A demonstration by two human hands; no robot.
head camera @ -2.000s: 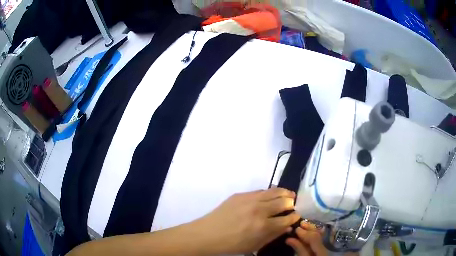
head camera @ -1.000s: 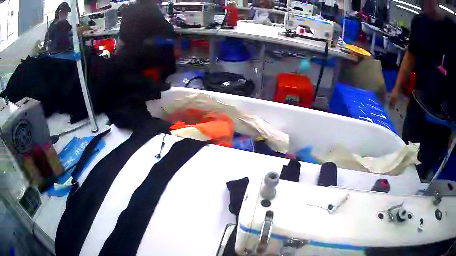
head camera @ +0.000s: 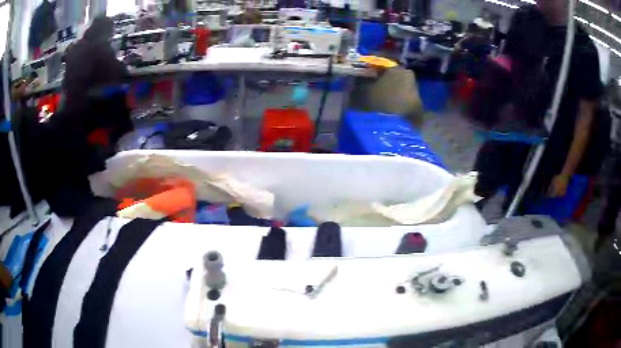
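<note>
The white sewing machine head [head camera: 354, 299] with a blue stripe fills the lower right of the head view. Its needle area is cut off by the bottom edge. Two long black fabric strips [head camera: 112, 285] run down the white table [head camera: 153, 299] at the left, side by side. Dark thread cones [head camera: 327, 240] stand behind the machine head. Neither of my hands is in the picture.
A white trough [head camera: 306, 170] behind the table holds orange cloth [head camera: 160, 198] and cream cloth. A black fabric heap lies far left. Beyond are a red stool-like box [head camera: 287, 130], a blue bin [head camera: 388, 136], other machines and people, one standing at right [head camera: 579, 102].
The view has swung up and to the right. My hands, seen at the needle two seconds ago, are out of the picture. More of the machine head and the workshop shows.
</note>
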